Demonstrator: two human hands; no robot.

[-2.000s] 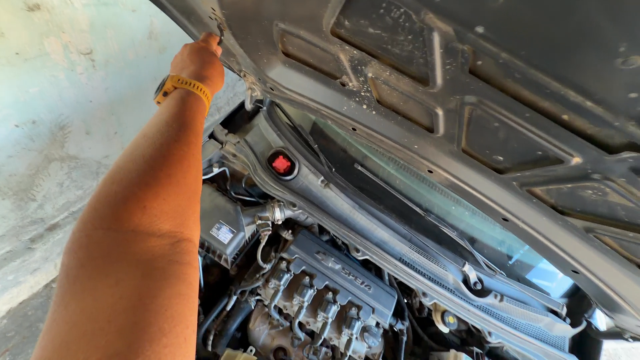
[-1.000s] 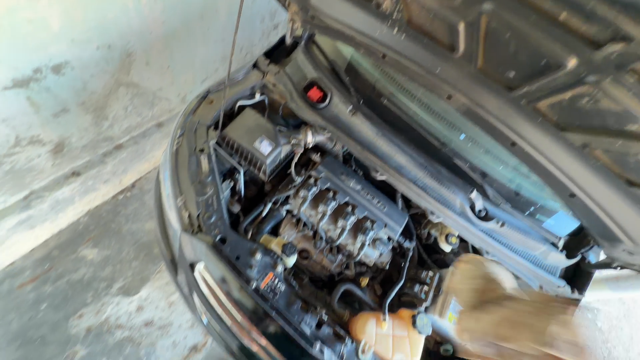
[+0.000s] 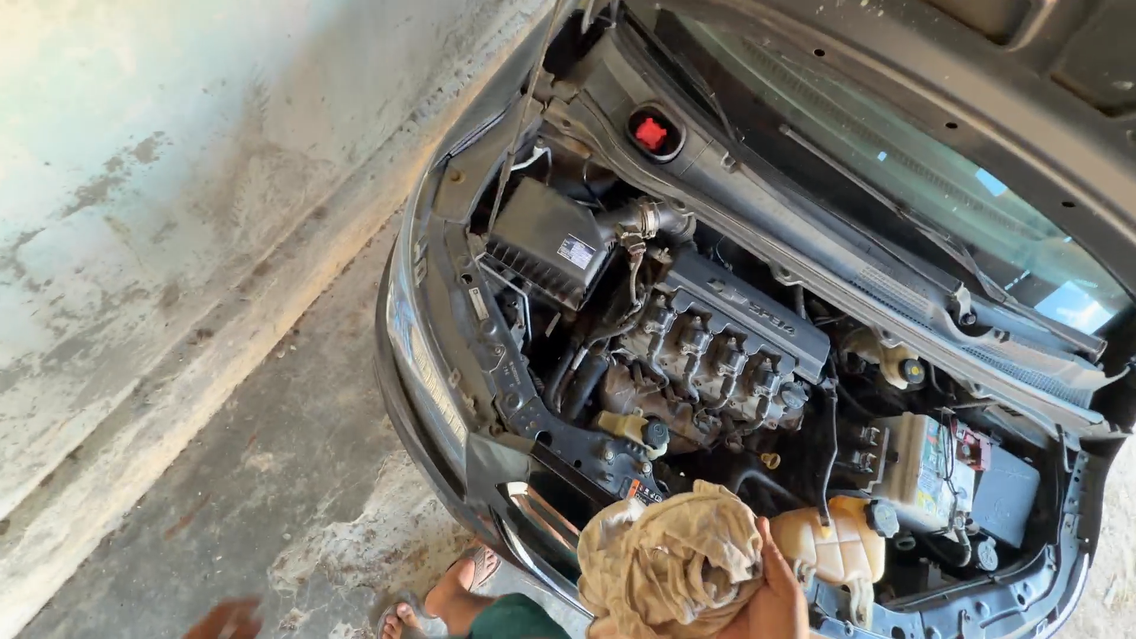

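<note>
My right hand (image 3: 783, 586) holds a bunched beige cloth (image 3: 679, 555) at the bottom centre, above the front edge of a car's engine bay. Part of the palm and fingers shows at the cloth's right side. My left hand (image 3: 226, 619) is a blur at the bottom left edge, over the concrete floor and away from the car; its fingers cannot be made out. Near the cloth lie the translucent coolant reservoir (image 3: 830, 541) and a small reservoir with a dark cap (image 3: 655, 435). Beyond is the engine with its black plastic cover (image 3: 750, 306).
The raised hood (image 3: 870, 44) spans the top right, with a thin prop rod (image 3: 524, 115) at the upper left. A black air filter box (image 3: 546, 235), a battery (image 3: 919, 470) and a red cap (image 3: 650, 133) are in the bay. A stained wall (image 3: 177, 133) stands left.
Two seconds ago my left hand was up at the hood's edge; now it is low at the left. The cloth has moved left from the lower right. The view has shifted to show more floor.
</note>
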